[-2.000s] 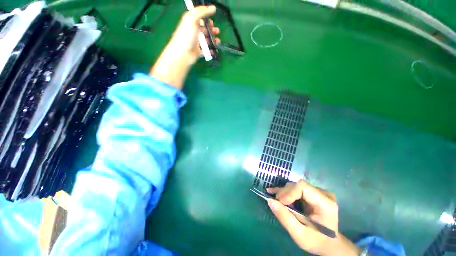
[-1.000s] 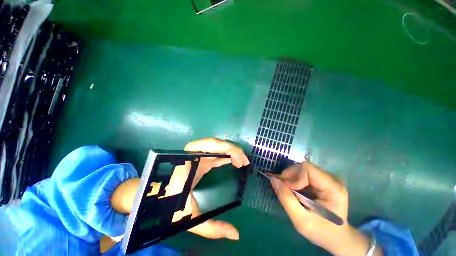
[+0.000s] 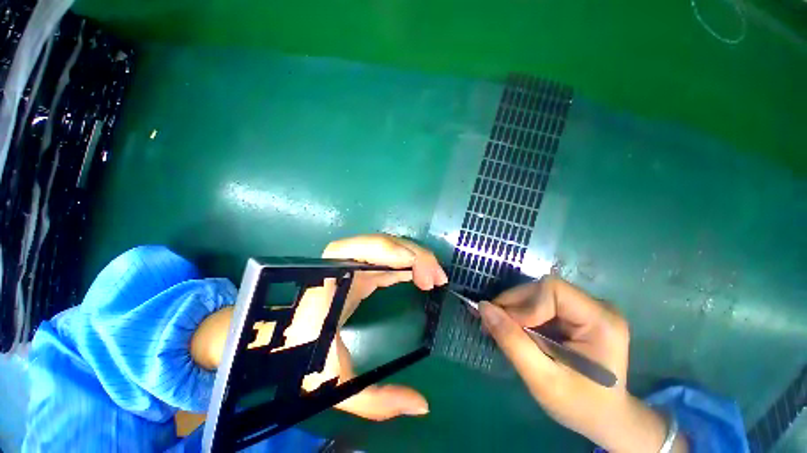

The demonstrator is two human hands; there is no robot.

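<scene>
My left hand (image 3: 380, 252) holds a black middle frame (image 3: 274, 341) with a light metallic edge, tilted, its fingers around the far side. The frame has one large window and several small cutouts. My right hand (image 3: 566, 345) grips slim silver tweezers (image 3: 571, 361). The tweezer tip touches or is very near the frame's right end, by my left fingertips. A small piece at the tip cannot be made out. The backing sheet (image 3: 509, 186) with its grid of small black bars lies flat on the mat just behind my right hand.
Shiny black trays (image 3: 53, 177) with pale sheets between them are piled at the left. A second strip with black bars (image 3: 783, 416) is at the lower right edge. The green mat (image 3: 292, 150) lies under everything. A tiny pale speck is on it at the left.
Two seconds ago my left hand was far out at the upper left among frames; it came back with one. Since one second ago the tweezer tip has moved from the backing sheet to the frame's end.
</scene>
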